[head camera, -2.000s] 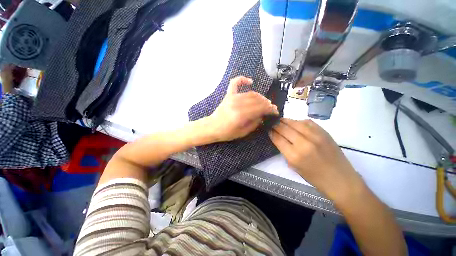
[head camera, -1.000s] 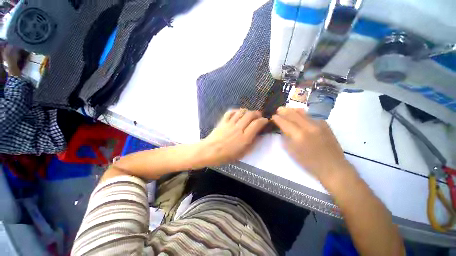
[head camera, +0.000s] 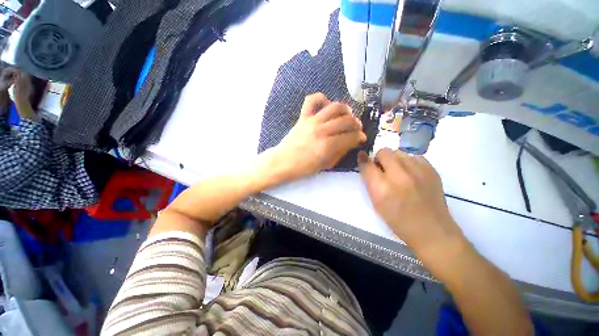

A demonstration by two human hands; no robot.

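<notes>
A dark checked cloth panel lies on the white table with its right edge by the needle area of the sewing machine. A blacker strip lies along that edge by the presser foot. My left hand is on the panel, fingers curled, pinching the cloth just left of the foot. My right hand is just below the foot, its thumb and fingertips together at the panel's lower right corner. The cloth under both hands is hidden.
Thick stacked dark cut pieces lie upper left. Snips with orange-yellow and red handles and black scraps lie at right. Another person's checked sleeve and a red stool are at far left.
The panel's lower part, which hung over the table's front edge two seconds ago, now lies on the table. My left hand has moved up toward the foot from a second ago, its fingers more curled.
</notes>
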